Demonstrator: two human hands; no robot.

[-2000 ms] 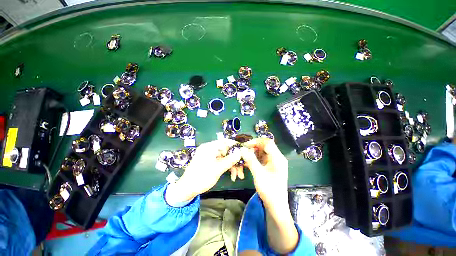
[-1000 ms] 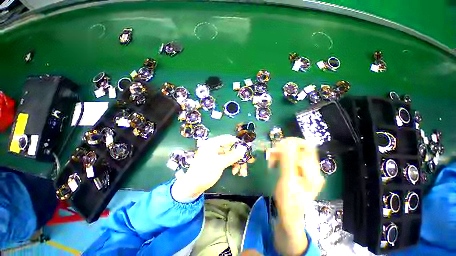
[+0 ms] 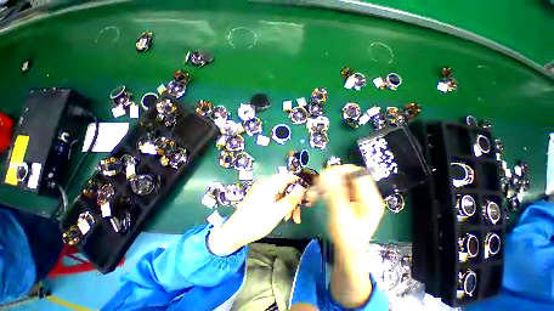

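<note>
My left hand (image 3: 267,205) holds a round unit (image 3: 297,184) with a dark, gold-brown portion at its fingertips, over the bench's front edge. My right hand (image 3: 352,203) is close beside it on the right, blurred; a thin dark tool (image 3: 355,174), probably tweezers, shows at its fingers. Whether its tip touches the unit cannot be told. A parts box (image 3: 393,159) with small white parts (image 3: 378,157) stands just beyond my right hand. A ring with a dark centre (image 3: 281,133) lies on the green bench behind my hands.
A compartment tray (image 3: 195,135) with units lies at left, beside a black equipment box (image 3: 45,136) and white paper (image 3: 104,137). Black trays (image 3: 432,243) with rings stand at right. Scattered units cover mid-bench. A plastic bag (image 3: 395,267) is below the edge. Blue sleeves show at both sides.
My right hand moved away from the unit toward the parts box, then came back beside the unit. My left hand keeps holding the unit. The view has shifted slightly.
</note>
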